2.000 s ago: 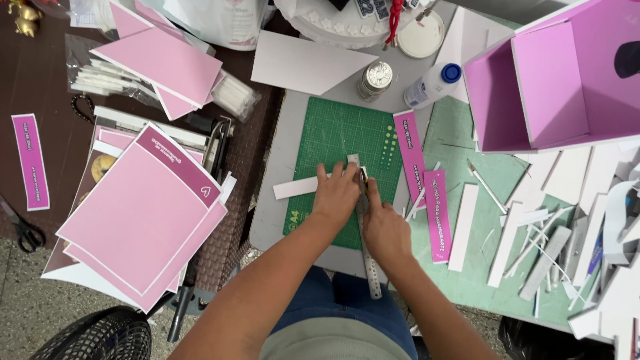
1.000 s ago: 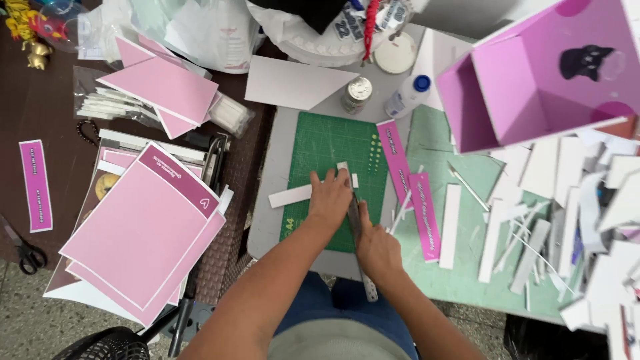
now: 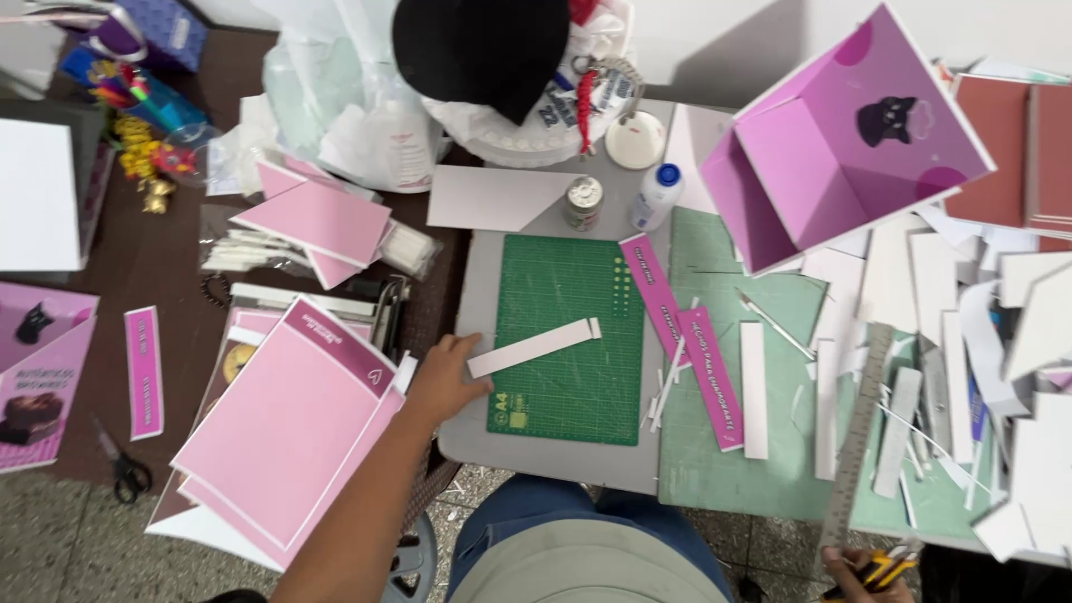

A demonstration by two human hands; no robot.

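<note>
A white foam board strip (image 3: 532, 347) lies slanted on the green cutting mat (image 3: 569, 402), with a small cut piece (image 3: 595, 327) at its right end. Beside the strip's left end is my left hand (image 3: 452, 377), fingers spread, thumb and fingertips near that end and holding nothing visible. At the lower right edge of the view, my right hand (image 3: 867, 578) grips a yellow and black utility knife (image 3: 888, 569) and the lower end of a steel ruler (image 3: 856, 444). Two pink printed strips (image 3: 710, 377) lie right of the mat, next to another white strip (image 3: 754, 389).
A pink box (image 3: 837, 159) stands at the upper right, above many white offcuts (image 3: 921, 276). A craft knife (image 3: 775, 324) lies on the light green mat (image 3: 712, 477). Glue bottle (image 3: 656, 201) and jar (image 3: 584, 203) stand behind the mat. Pink printed sheets (image 3: 285, 435) and scissors (image 3: 126, 473) are left.
Both hands have left the middle of the mat, where they were together over the strip. My left hand has moved left; my right hand has gone far right with the steel ruler.
</note>
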